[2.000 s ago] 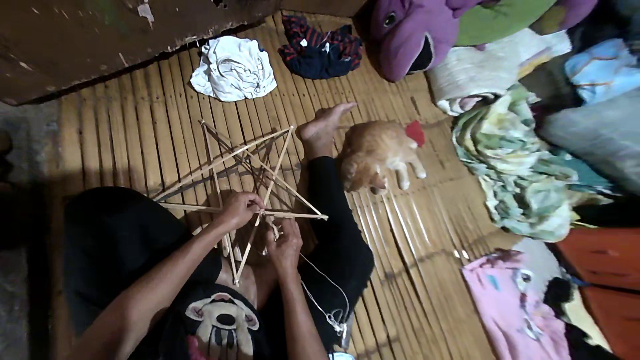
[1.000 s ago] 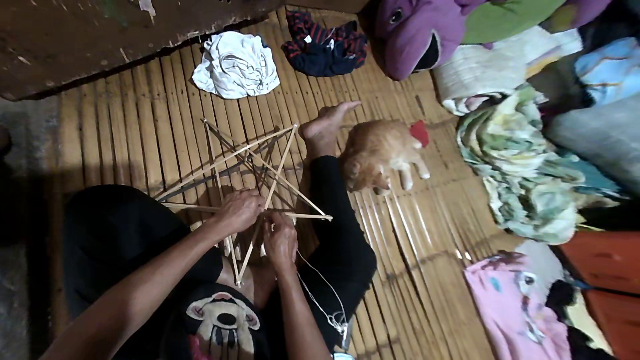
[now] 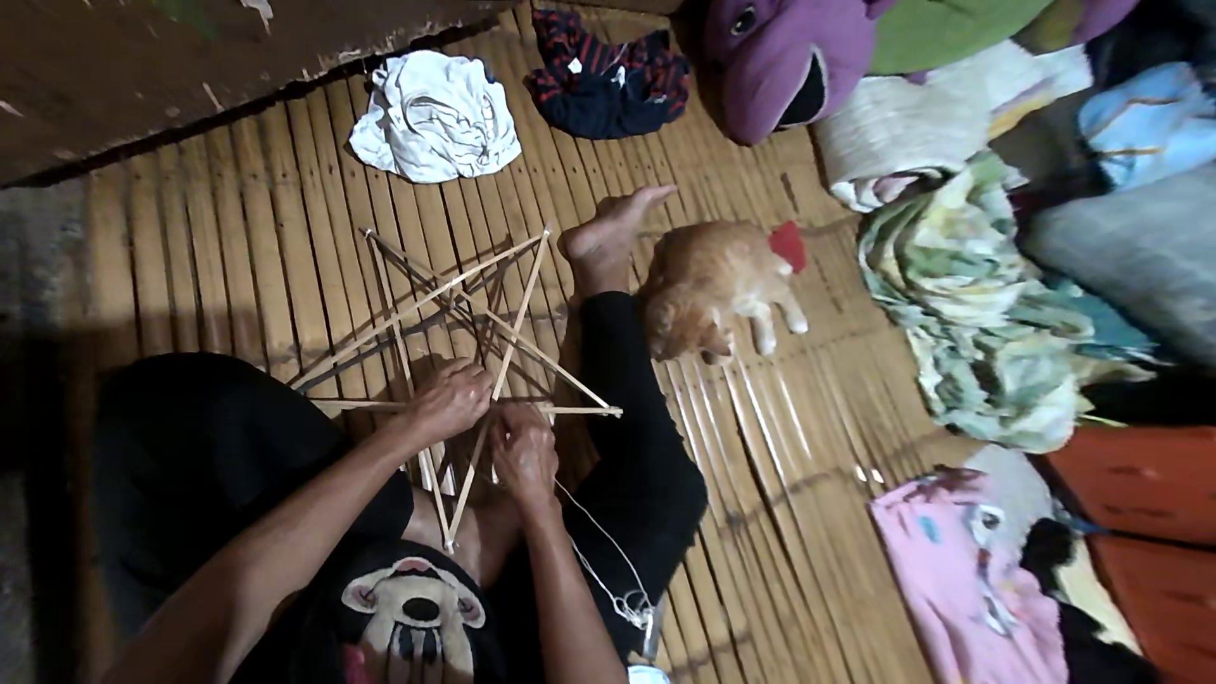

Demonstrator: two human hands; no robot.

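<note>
A star-shaped frame of thin wooden or bamboo sticks (image 3: pixel 518 328) lies over my lap, its points bound at the tips. My left hand (image 3: pixel 458 391) has its fingers closed at a crossing of the sticks near the middle of the star. Just right of it and lower, my right hand (image 3: pixel 524 446) pinches near the same crossing, by the stick that runs to the right point. White string (image 3: pixel 608 537) trails from my right hand down across my leg to a loose tangle. What exactly lies between the fingertips is hidden.
An orange and white cat (image 3: pixel 717 280) lies beside my foot on the bamboo slat floor (image 3: pixel 760 551). White cloth (image 3: pixel 439 119) and dark striped clothing (image 3: pixel 608 81) lie ahead. To the right are a purple plush toy (image 3: pixel 784 66), green patterned cloth (image 3: pixel 969 294), pink clothing (image 3: pixel 969 560) and orange drawers (image 3: pixel 1140 484).
My hands have shifted slightly around the same crossing of the star frame, coming closer together than two seconds ago. The cat stays in its place.
</note>
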